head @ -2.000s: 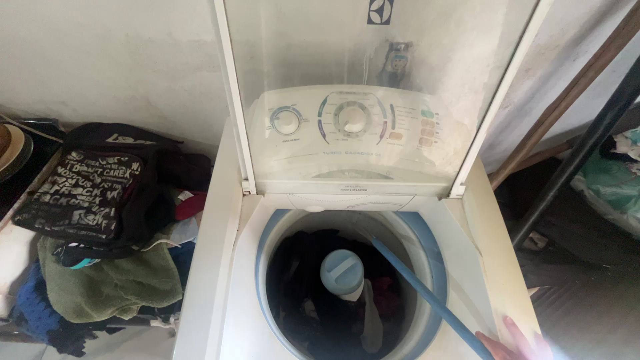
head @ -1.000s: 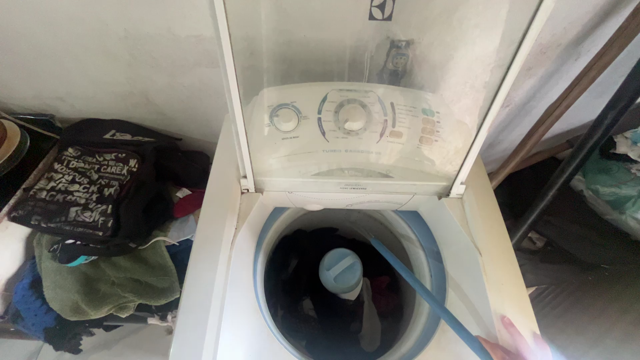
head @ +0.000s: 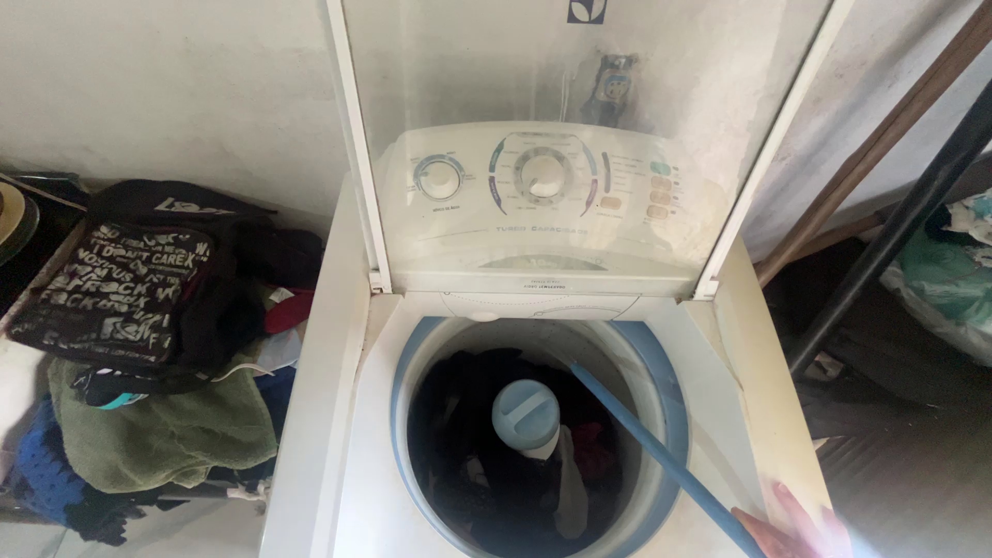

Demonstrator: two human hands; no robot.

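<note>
A white top-loading washing machine [head: 353, 465] stands with its clear lid [head: 480, 77] raised in front of the control panel [head: 542, 178]. Dark clothes [head: 465, 434], with a whitish piece and a reddish piece among them, lie in the drum around a light blue agitator cap [head: 525, 413]. At the lower right, my right hand [head: 798, 523] holds a blue stick [head: 659, 453], partly cut off by the frame edge. The stick's far end reaches over the drum opening, near its back wall. My left hand is outside the view.
On the left are a black printed bag [head: 116, 287], a green towel [head: 163, 434] and a blue textured cloth [head: 46, 465]. At the right, a wooden pole [head: 876, 147] and a black pole [head: 891, 232] lean beside a plastic bag [head: 945, 287]. A wall [head: 155, 93] stands behind.
</note>
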